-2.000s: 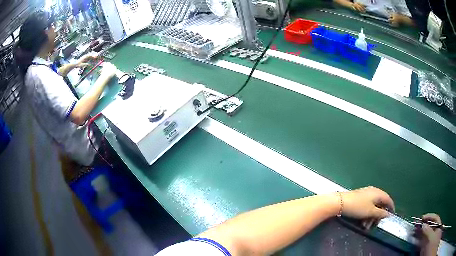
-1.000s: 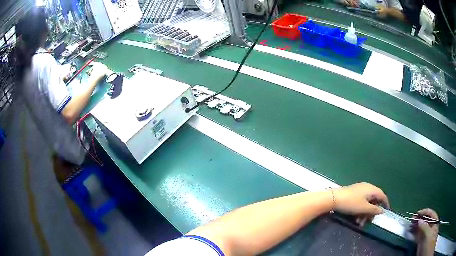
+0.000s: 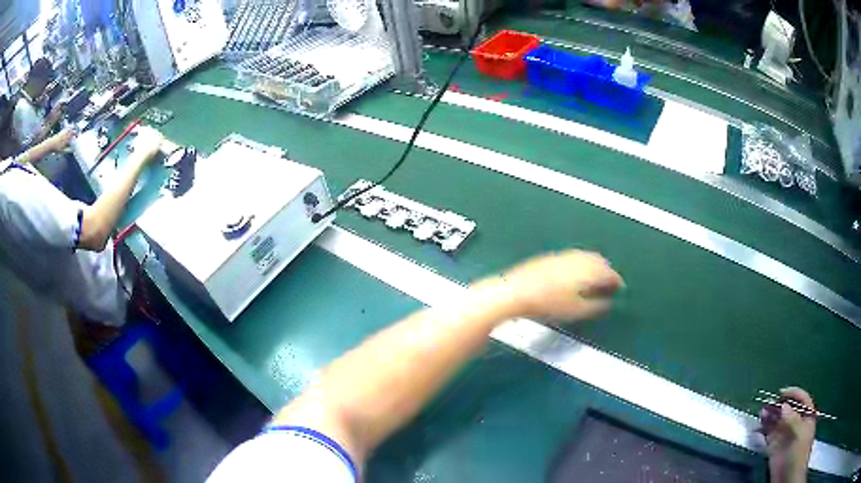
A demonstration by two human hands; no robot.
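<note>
My left hand [image 3: 571, 286] is blurred and reaches out over the dark-green belt, past the silver rail, with its fingers curled; whether it holds anything cannot be told. My right hand [image 3: 791, 429] is at the lower right, above the rail, holding thin grey tweezers [image 3: 798, 405]. A black mat [image 3: 642, 458] with small specks on it lies at the bottom, below the rail. A silver fixture strip [image 3: 408, 217] with several nests lies on the belt beyond my left hand, beside the white box.
A white box-shaped instrument [image 3: 236, 226] with a black cable stands at left. Red [image 3: 505, 53] and blue [image 3: 585, 79] bins, a white bottle and a bag of white rings [image 3: 776, 158] lie beyond the belt. A person works at the far left.
My left hand has moved from the rail near my right hand up and left over the belt. The fixture strip shows more fully beside the white box. The view has shifted.
</note>
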